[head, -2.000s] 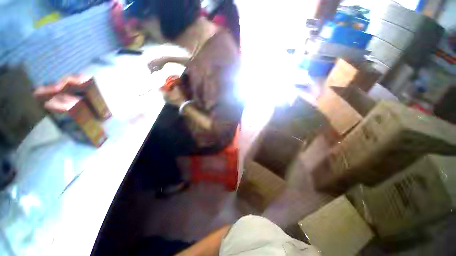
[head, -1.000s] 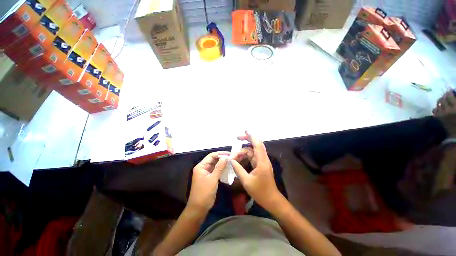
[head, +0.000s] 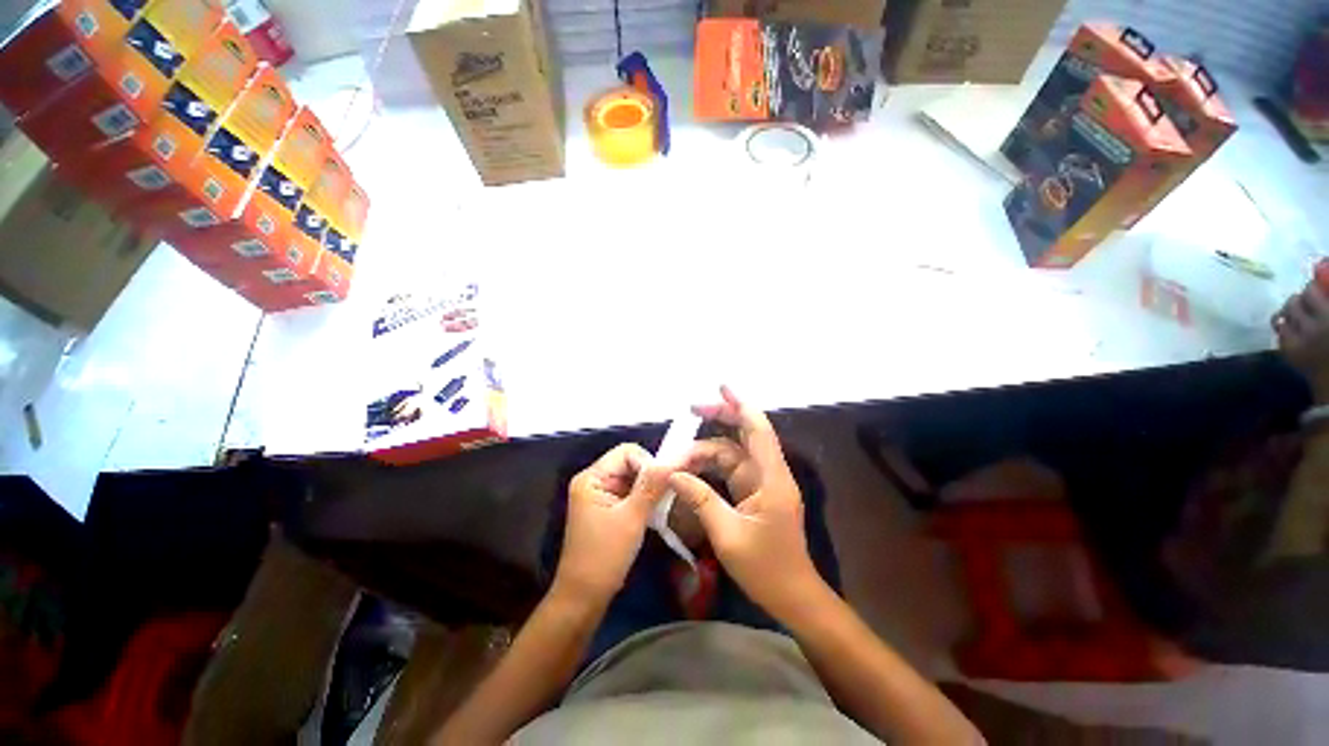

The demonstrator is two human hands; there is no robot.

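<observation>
A narrow white strip [head: 676, 442] is held over my lap, just off the bench edge; its lower end hangs below my fingers. My left hand [head: 605, 517] pinches it between thumb and fingers. My right hand [head: 741, 488] also grips it, with the forefinger raised along its top. The two hands nearly touch, and the middle of the strip is partly hidden by the fingers. A white-faced colour box [head: 437, 372] with dark product pictures and an orange-red side lies flat at the bench's front edge, left of my hands.
Orange colour boxes [head: 219, 161] are stacked at left. A small brown carton [head: 500, 110], a yellow tape roll [head: 622, 126] in a blue holder, a flat box [head: 784, 73] and a pale ring [head: 778, 146] are at the back. Black-orange boxes [head: 1090, 161] and another person's hand [head: 1307, 318] are at right.
From two seconds ago, the view has swung from the seated person and cartons to my hands. Over the last second, the strip's lower end has come to hang further down and rightward.
</observation>
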